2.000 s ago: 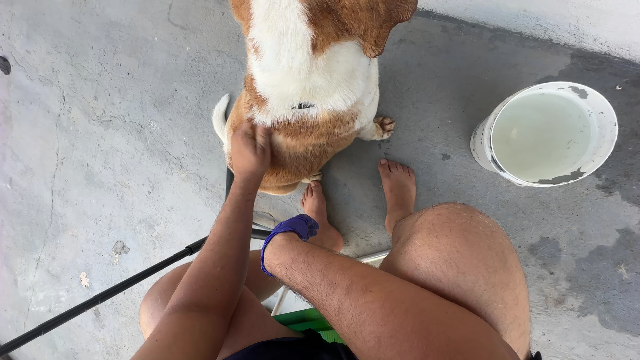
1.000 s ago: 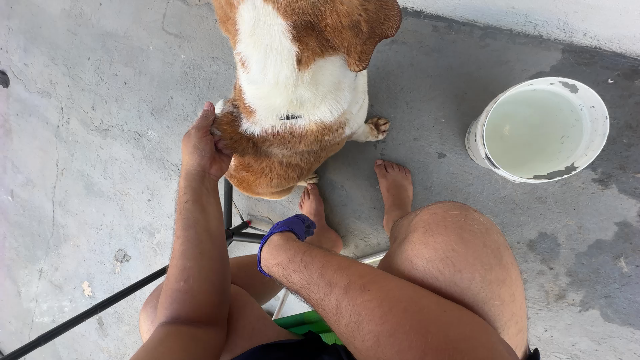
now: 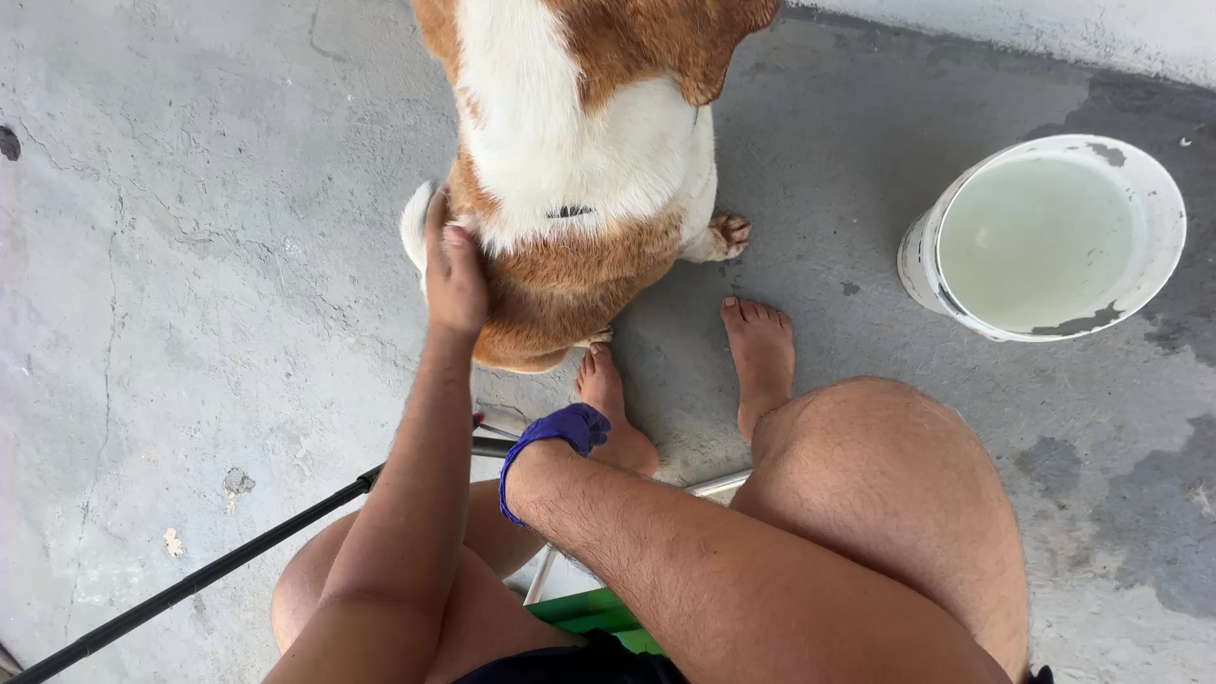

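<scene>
A brown-and-white dog (image 3: 608, 152) sits at the top centre, its back toward me and its head out of view. My left hand (image 3: 458, 280) rests against the left side of its rump, fingers extended between the flank and the white tail (image 3: 415, 223), thumb apart. On the dog's back is a small dark mark (image 3: 570, 212). My right hand (image 3: 568, 429) wears a purple disposable glove and hangs over my left foot, below the dog and apart from it; its fingers are mostly hidden, and nothing is visible in it.
A white bucket (image 3: 920, 256) of cloudy liquid stands on the grey concrete floor at right. A black pole (image 3: 228, 560) runs from lower left beneath my left forearm. My bare feet (image 3: 763, 356) are close to the dog. A white wall (image 3: 1045, 33) borders the floor at upper right.
My left hand has moved right, back against the dog's rump, from farther left a second ago. The white tail, hidden then, shows again. The gloved right hand has stayed about where it was.
</scene>
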